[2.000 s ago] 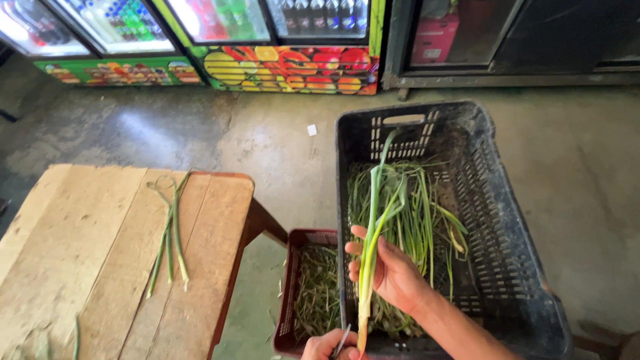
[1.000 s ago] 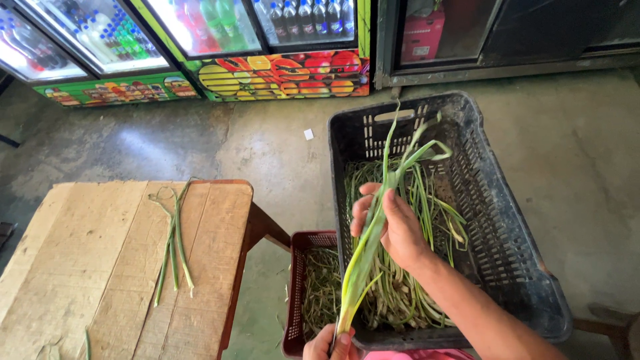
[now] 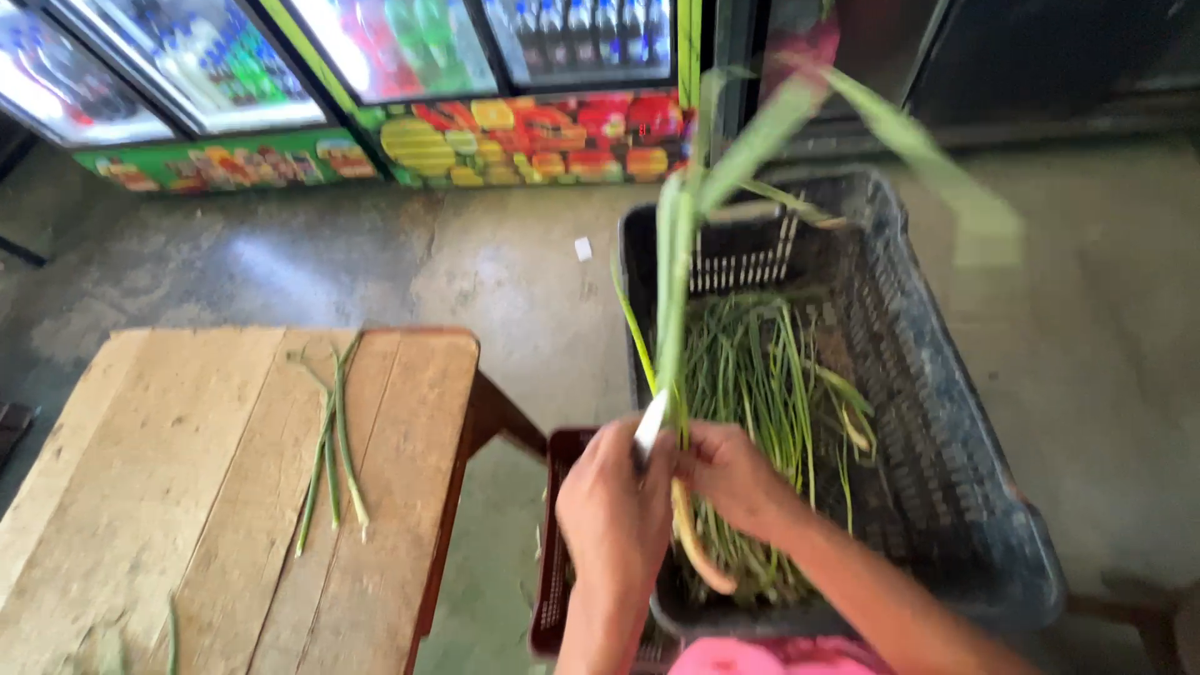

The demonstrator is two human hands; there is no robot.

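My left hand (image 3: 614,506) grips a knife, its short pale blade (image 3: 652,422) pointing up against a green onion (image 3: 677,281). At the lower stem, my right hand (image 3: 736,473) pinches the same onion, close beside the left. Long green leaves rise above both hands, blurred at the top, and the pale root end curves down below them. Beneath and beyond the hands, a black plastic crate (image 3: 947,375) holds a pile of green onions (image 3: 750,375). A few thin green onions (image 3: 333,441) lie on the wooden table (image 3: 216,422) at the left.
Between table and crate stands a dark red plastic crate (image 3: 548,581), partly hidden by my left arm. Glass-door drink coolers (image 3: 525,141) line the far side. A small white scrap (image 3: 583,248) lies on the concrete floor (image 3: 506,281).
Both hands now meet at the onion's lower stem; my right hand was higher on the leaves before. My left hand has moved up, with the knife blade plainly visible. The leaves have spread out.
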